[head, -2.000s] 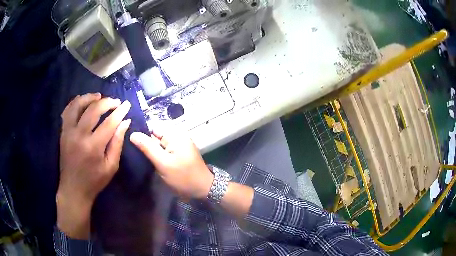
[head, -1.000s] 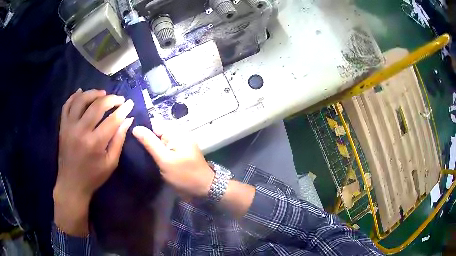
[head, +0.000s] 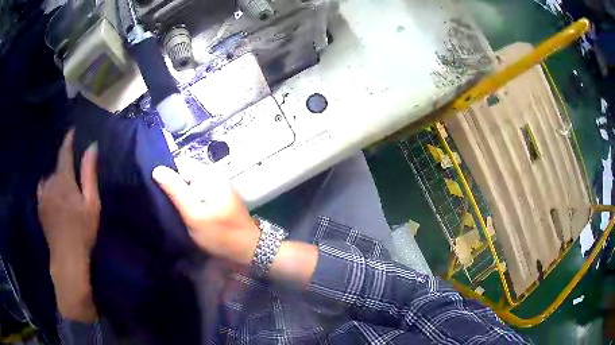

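The dark navy garment (head: 135,236) lies under both hands and runs up to the needle area of the overlock machine (head: 270,155). My left hand (head: 71,209) is slightly blurred and lies on the cloth at left, with its fingers spread and pointing up. My right hand (head: 209,212) is at the garment's right edge, below the lit needle area, with thumb and fingers closed on the edge. A dark strap-like part (head: 154,71) with a pale tip hangs beside the presser foot. The needle point itself cannot be made out.
A boxy cream guard (head: 101,67) and ribbed knobs (head: 179,46) are on the machine head. A yellow-framed wire rack with a slatted tan board (head: 526,175) stands at right. The green floor (head: 391,182) has scraps. Plaid sleeves and a lap lie below.
My left hand has moved left and down, away from the needle area, and its fingers have spread. My right hand stays near the cloth edge. The whole view has shifted, with the machine further left.
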